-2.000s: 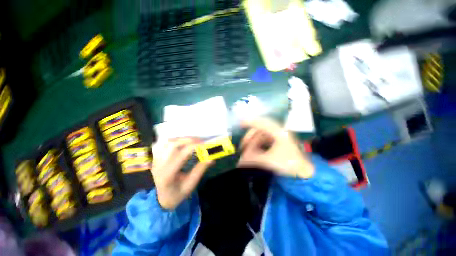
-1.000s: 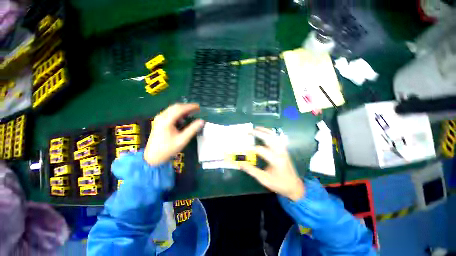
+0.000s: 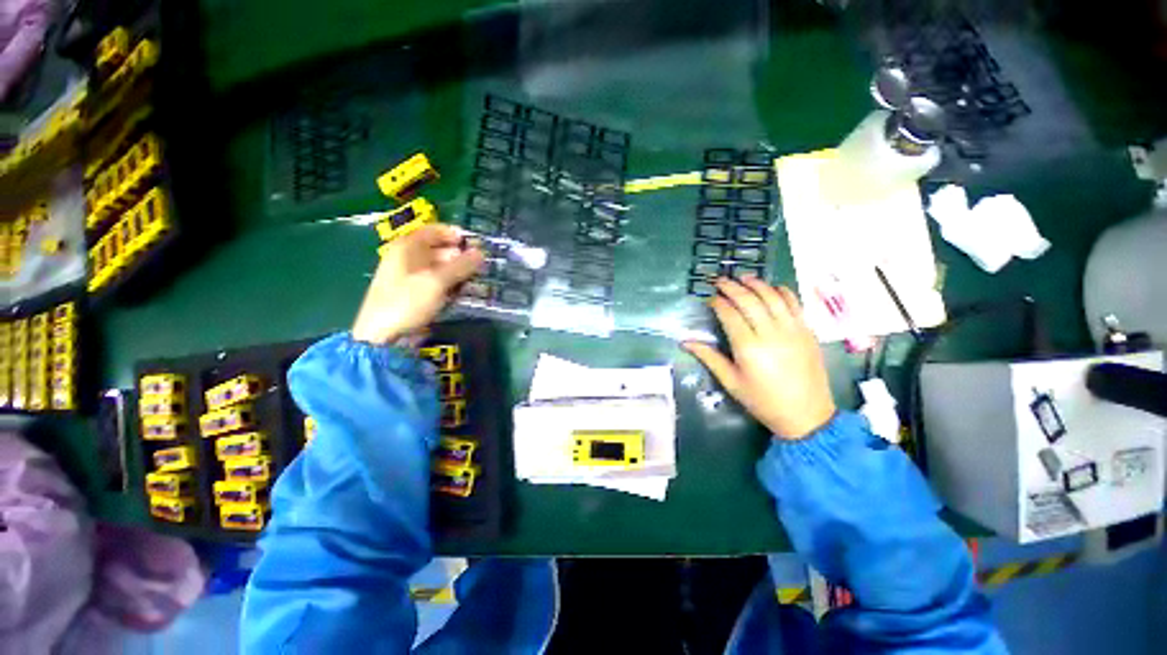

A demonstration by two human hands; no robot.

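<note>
A yellow housing (image 3: pixel 608 448) with a dark window lies on the folded white pad (image 3: pixel 544 422), untouched. My left hand (image 3: pixel 419 282) pinches the lower left edge of a clear lens sheet (image 3: pixel 550 192) with rows of black frames. That sheet is skewed and shows glare. My right hand (image 3: pixel 773 356) is spread palm down, its fingertips on the lower edge of a narrower lens sheet (image 3: pixel 733 218). Nothing shows gripped in it; its palm side is hidden. Two yellow housings (image 3: pixel 407 177) lie beside my left hand.
A black foam tray (image 3: pixel 282 422) with yellow housings is partly under my left sleeve. More housings are stacked far left. Right are a cream sheet (image 3: pixel 851 256), bottle (image 3: pixel 889 151), crumpled white wipe (image 3: pixel 985 228) and white-grey box (image 3: pixel 973 435). A person's pink sleeve shows lower left.
The housing from my right hand now lies on the pad. My right hand moved up and right to the narrow lens sheet. My left hand took hold of the other sheet, which has shifted and skewed.
</note>
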